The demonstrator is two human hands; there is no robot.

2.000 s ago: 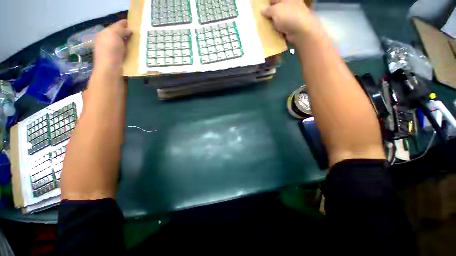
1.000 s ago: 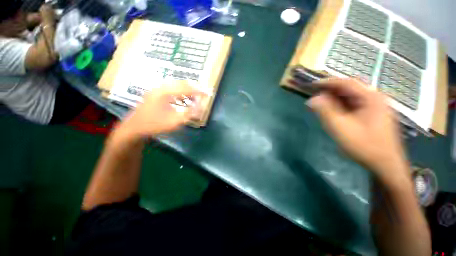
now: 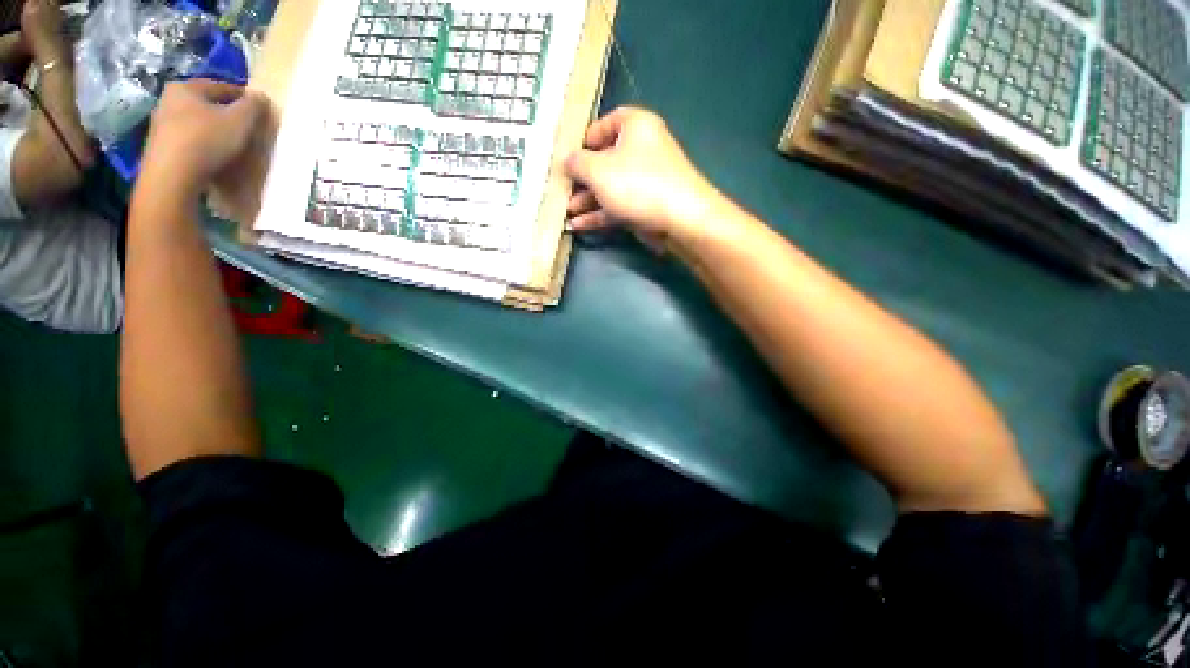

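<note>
A cardboard carrier sheet point(image 3: 586, 98) bears a white backing sheet point(image 3: 290, 196) with green-edged PCB panels point(image 3: 491, 65) on it, at the upper left of the bench. More sheets lie under it. My left hand point(image 3: 209, 128) is at its left edge, with fingers curled against the cardboard. My right hand point(image 3: 629, 176) is at its right edge, with thumb and fingertips on the cardboard. The undersides of both hands' grips are hidden.
A tall stack of loaded carriers point(image 3: 966, 163) stands at the upper right. A solder reel point(image 3: 1154, 418) is at the far right. A blue bin point(image 3: 219, 59) with clear plastic bags is at the upper left. Another person's arm point(image 3: 55, 124) shows at the left edge.
Two seconds ago my hands held a carrier over the far stack. That stack now stands at the right, released. My hands have moved to the two sides of the left carrier.
</note>
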